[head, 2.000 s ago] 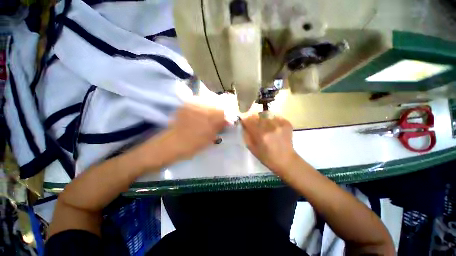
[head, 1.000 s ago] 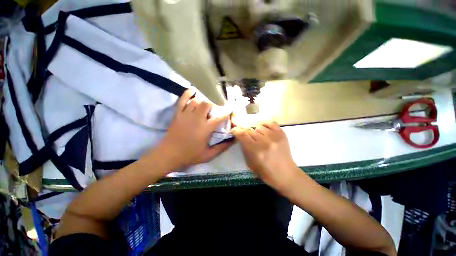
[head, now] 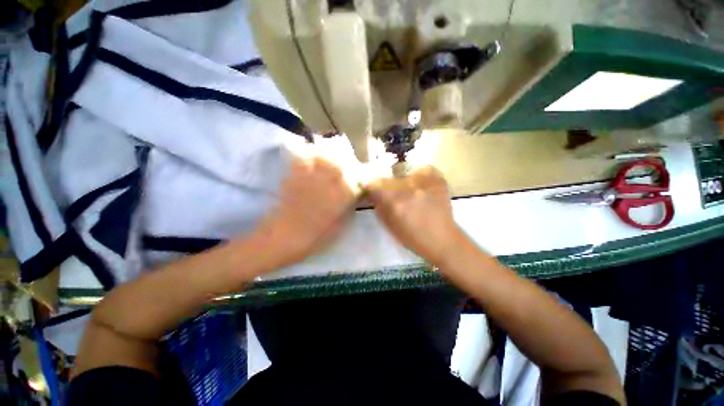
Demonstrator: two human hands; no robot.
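Observation:
A white garment piece (head: 210, 170) with navy stripes lies in a heap left of the needle. Its right end reaches into the bright glare under the cream sewing machine head (head: 349, 71). My left hand (head: 313, 202) is on the garment's edge just left of and in front of the needle, its fingers blurred. My right hand (head: 413, 206) is close beside it, fingertips pinched at the same small edge. The fingertips of both hands nearly meet. The presser foot area (head: 399, 143) is just behind them, and glare hides the needle and the edge itself.
Red-handled scissors (head: 641, 194) lie on the table right of my right hand. The green panel (head: 619, 83) is at the upper right. The green table edge (head: 508, 268) curves across in front. A blue basket (head: 210, 357) and white and navy cloth are below it.
Compared with one second ago, the view has shifted, so the machine head and scissors appear displaced. The hands stay together by the needle; the navy-edged bit under my left hand no longer shows clearly.

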